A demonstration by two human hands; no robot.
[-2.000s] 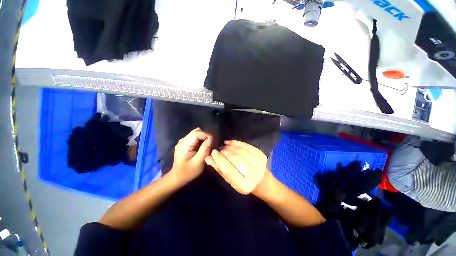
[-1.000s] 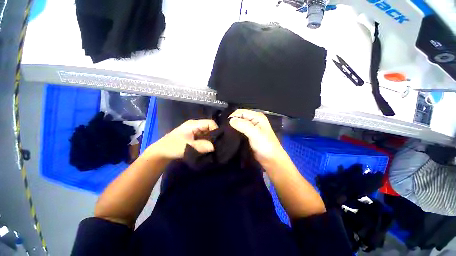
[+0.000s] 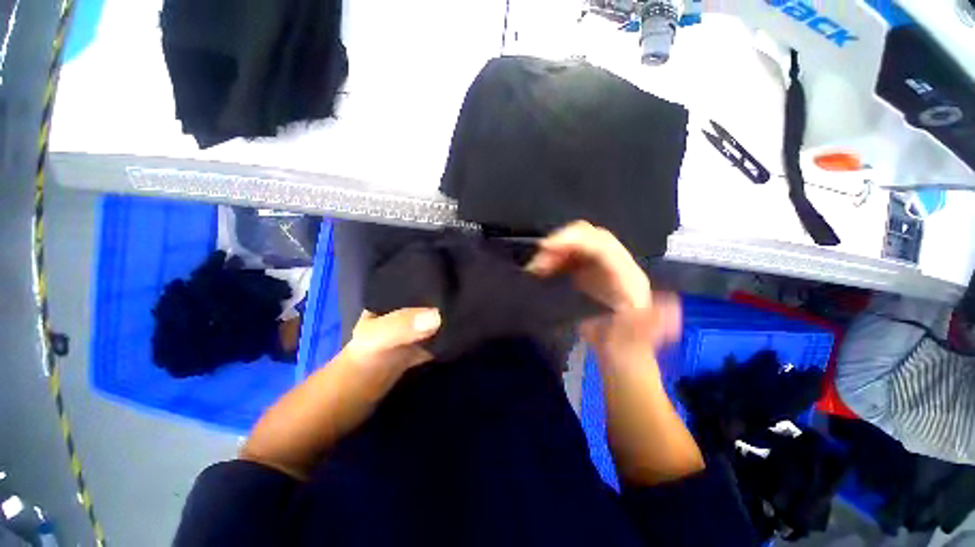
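Observation:
A black fabric panel (image 3: 481, 288) is spread over my lap, below the table edge. My left hand (image 3: 393, 338) grips its left part, with the thumb on top. My right hand (image 3: 604, 283) is at the panel's right side; it is blurred, and whether its fingers hold the cloth cannot be told. The right stack of black panels (image 3: 567, 150) lies on the table just beyond my hands, reaching the front edge. A looser black stack (image 3: 257, 69) lies on the table at the far left.
The machine's needle area (image 3: 656, 37) is behind the right stack. Thread snips (image 3: 736, 152), a black strip (image 3: 795, 139) and an orange-handled tool (image 3: 837, 161) lie right. Blue crates stand below, left (image 3: 139, 310) and right (image 3: 738, 353). Part of a person (image 3: 909, 374) shows at right.
The bunched black cloth between my hands is now opened out flatter across my lap. My right hand has moved right and is blurred; my left hand has moved slightly down.

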